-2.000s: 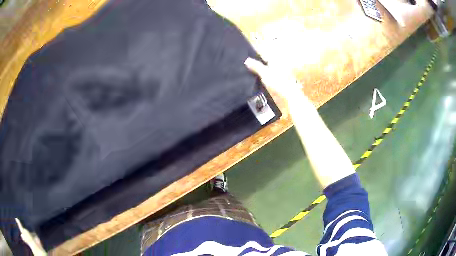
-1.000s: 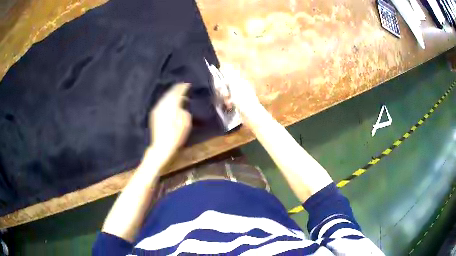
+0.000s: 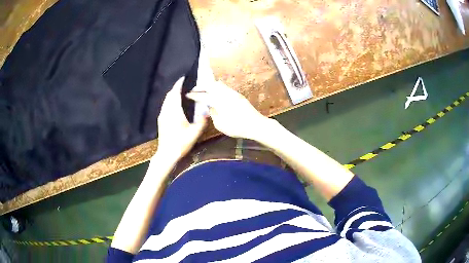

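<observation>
A large black fabric panel [image 3: 77, 87] lies on the table at the left, with a fold line and creases near its right end. A pale white ply [image 3: 204, 69] shows along its right edge. My left hand [image 3: 177, 123] is at the panel's near right corner, thumb and fingers around the cloth. My right hand [image 3: 234, 110] meets it there, fingertips pinching the corner. The fingers partly hide the corner. The metal weight with a loop handle [image 3: 289, 64] lies on the bare wood to the right, apart from the cloth and both hands.
The worn brown wooden table [image 3: 355, 46] runs across, its near edge just in front of my body. A dark gridded item [image 3: 432, 5] and a pale pointed strip [image 3: 456, 15] are at the far right. Green floor with yellow-and-black tape [image 3: 406, 133] lies beyond the edge.
The weight has moved off the cloth onto the wood at the right, and my right hand has let it go. Both hands have come together at the corner, where white now shows.
</observation>
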